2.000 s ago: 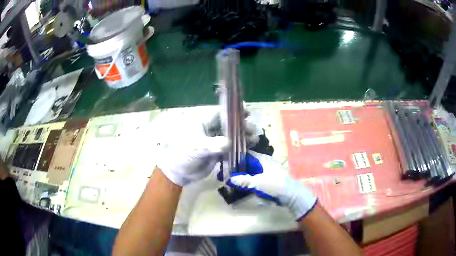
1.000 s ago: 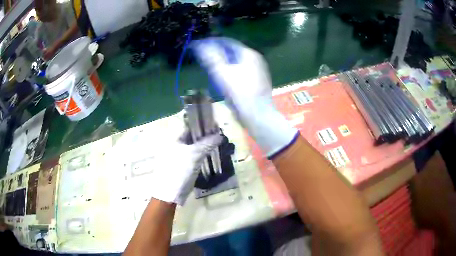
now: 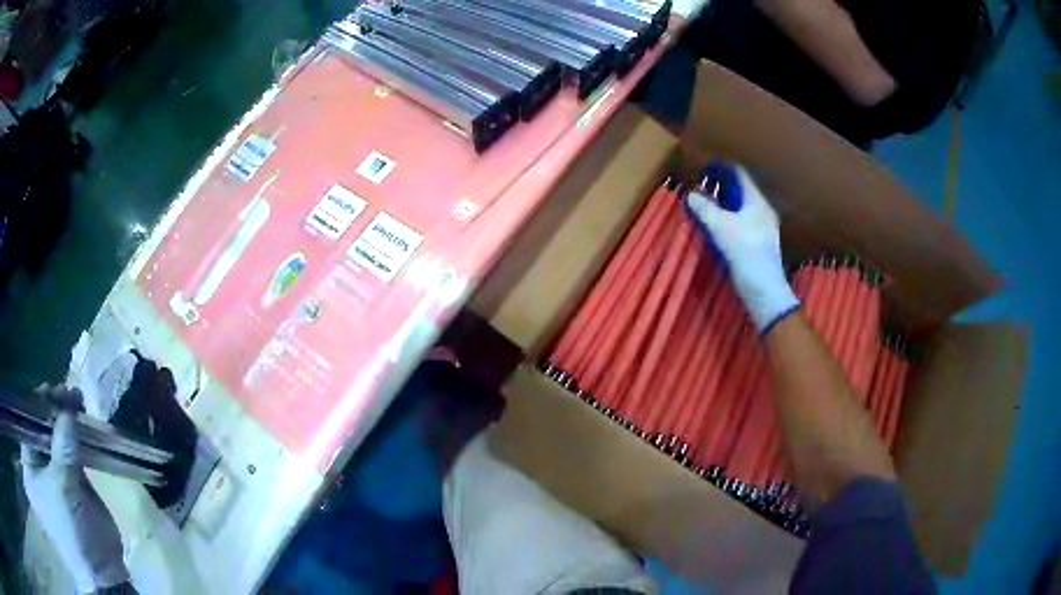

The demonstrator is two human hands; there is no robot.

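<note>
My right hand (image 3: 745, 233), in a white glove with blue fingers, is at the top ends of the red rods (image 3: 652, 302) in the carton; its fingers are around rod tips near the carton's back. My left hand (image 3: 72, 494), in a white glove, holds the silver tube set (image 3: 99, 442) at the far left edge, partly cut off. The tubes lie tilted beside the black pad (image 3: 151, 418), which sits on a grey base plate (image 3: 200, 477).
The open cardboard carton (image 3: 605, 447) stands right of the bench. Silver tube sets with black ends (image 3: 465, 76) lie at the far end of the pink sheet (image 3: 314, 128). Another person's arm (image 3: 832, 47) is at the top right.
The view has turned right and down to the carton. My right hand has moved from above the bench to the red rods. My left hand still holds the tube set.
</note>
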